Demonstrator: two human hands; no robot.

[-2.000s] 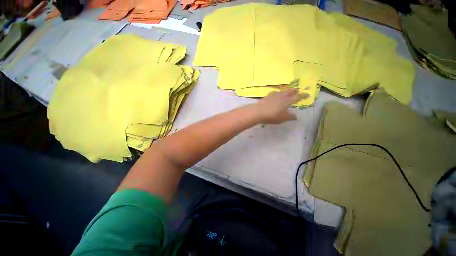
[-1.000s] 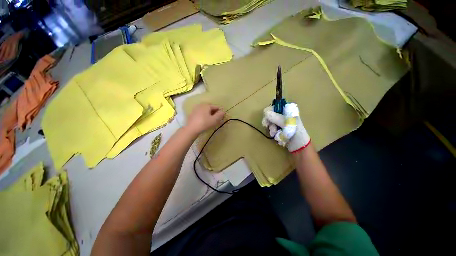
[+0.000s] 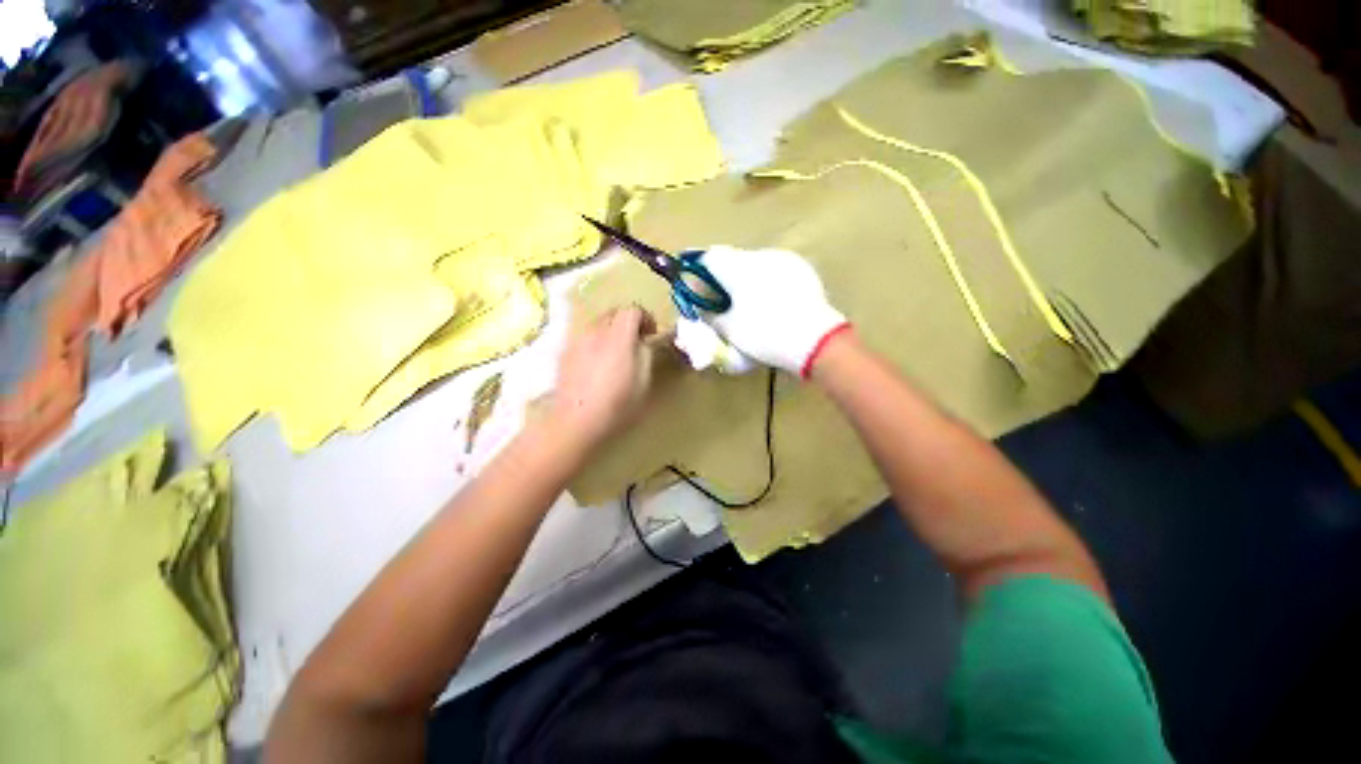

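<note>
The olive panel [image 3: 836, 284] lies reverse side up on a stack of like panels, with narrow yellow strips along edges at its right. My left hand [image 3: 605, 370], bare, has its fingers closed at the panel's left part; the pinched edge is mostly hidden. My right hand [image 3: 773, 306], in a white knit glove with a red cuff, holds the scissors [image 3: 657, 264], teal handles and dark blades pointing to the upper left above the panel. The scissors' blades look nearly closed. A black cord [image 3: 772, 440] hangs from the right hand over the panel.
Yellow panel stacks lie at the upper left [image 3: 329, 269] and lower left [image 3: 97, 612]. Small trimmings [image 3: 482, 406] lie on the pale table [image 3: 373, 515]. Orange panels [image 3: 149, 246] are at the far left. More olive panels [image 3: 724, 27] lie at the far side. The table's near edge is below my arms.
My right hand has moved left beside my left hand, and the scissors have turned from upright to the upper left. The top olive panel has shifted left, showing a second yellow strip.
</note>
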